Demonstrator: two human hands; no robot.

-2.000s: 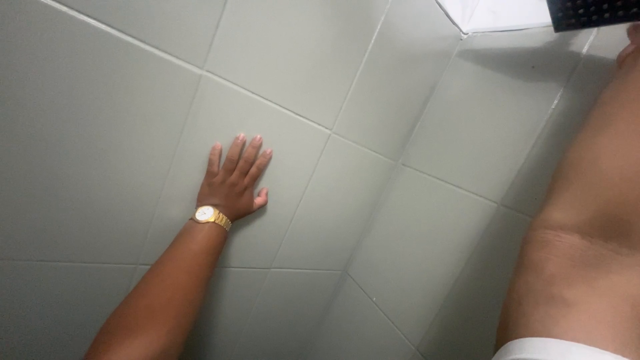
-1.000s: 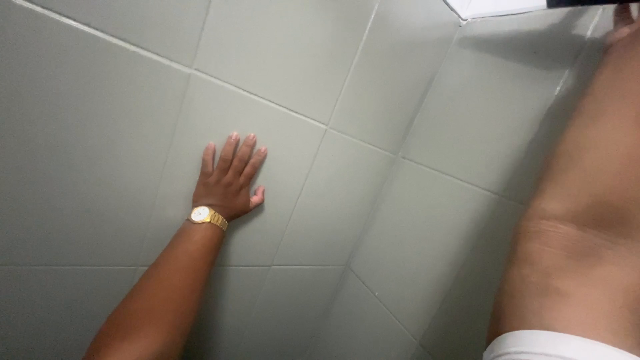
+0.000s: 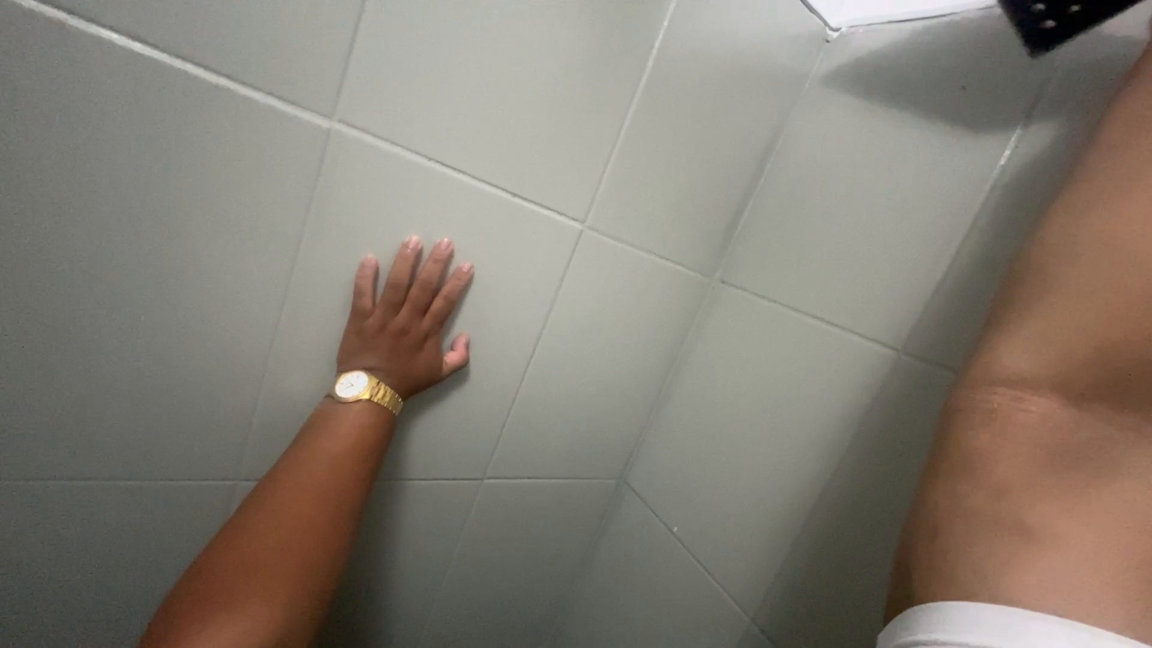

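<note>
My left hand (image 3: 405,324) lies palm down against a grey wall tile (image 3: 504,297), its fingers spread and nothing in it. A gold-coloured wristwatch (image 3: 367,390) with a pale dial is on that wrist. On the right side my right arm reaches up past the frame's edge, a white sleeve (image 3: 981,627) at its lower end. My right hand is out of the picture. Near the top right corner the corner of a black perforated object (image 3: 1066,22) shows; whether my right hand holds it cannot be seen.
Two tiled wall faces (image 3: 783,432) meet in an inner corner to the right of my left hand. At the top right a white surface (image 3: 891,9) borders the tiles. A dark shadow falls on the wall beneath the black object.
The black object, mostly out of view one second ago, shows its corner again, now tilted. My left hand stays on the same tile.
</note>
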